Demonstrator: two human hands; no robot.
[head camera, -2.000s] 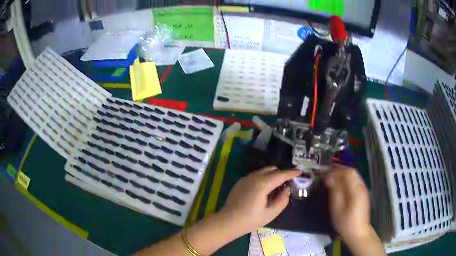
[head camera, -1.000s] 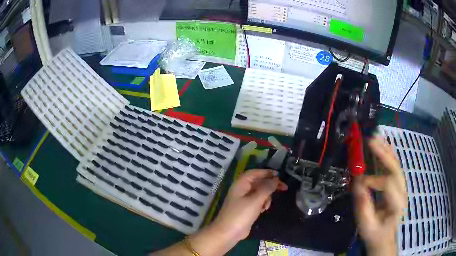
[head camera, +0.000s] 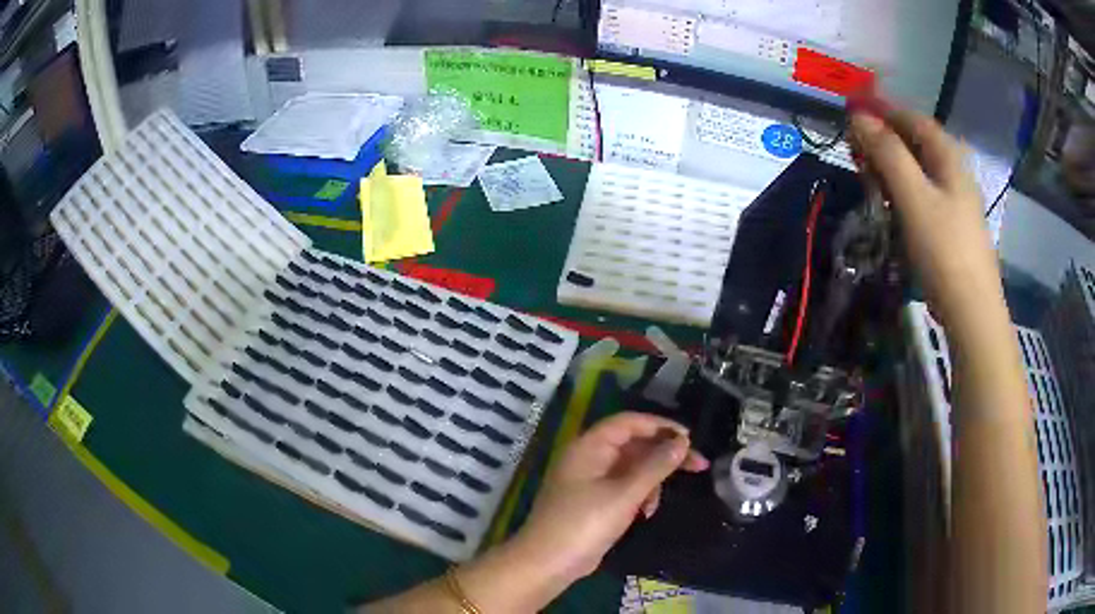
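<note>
The black test fixture (head camera: 769, 258) stands right of centre. At its front is a shiny round nest (head camera: 754, 494) with a small dark part (head camera: 757, 468) showing in it. The silver clamp metalwork (head camera: 781, 402) sits just behind the nest. My left hand (head camera: 606, 486) is left of the nest, thumb and fingertips pinched together; whether they hold a small part cannot be told. My right hand (head camera: 919, 162) is raised at the fixture's top, blurred, with its fingers around the red clamp handle (head camera: 871, 106), mostly hidden by them.
A tray of dark parts (head camera: 384, 396) lies left, with a pale-slotted tray (head camera: 168, 246) leaning behind it. A back tray (head camera: 648, 240) holds one dark part at its left edge. My right forearm partly covers the right trays (head camera: 1054, 480). The monitor (head camera: 757, 30) shows a red block.
My right hand has moved up and back with the red handle, which pointed down towards the front. The round nest is more exposed. The monitor's block has turned from green to red.
</note>
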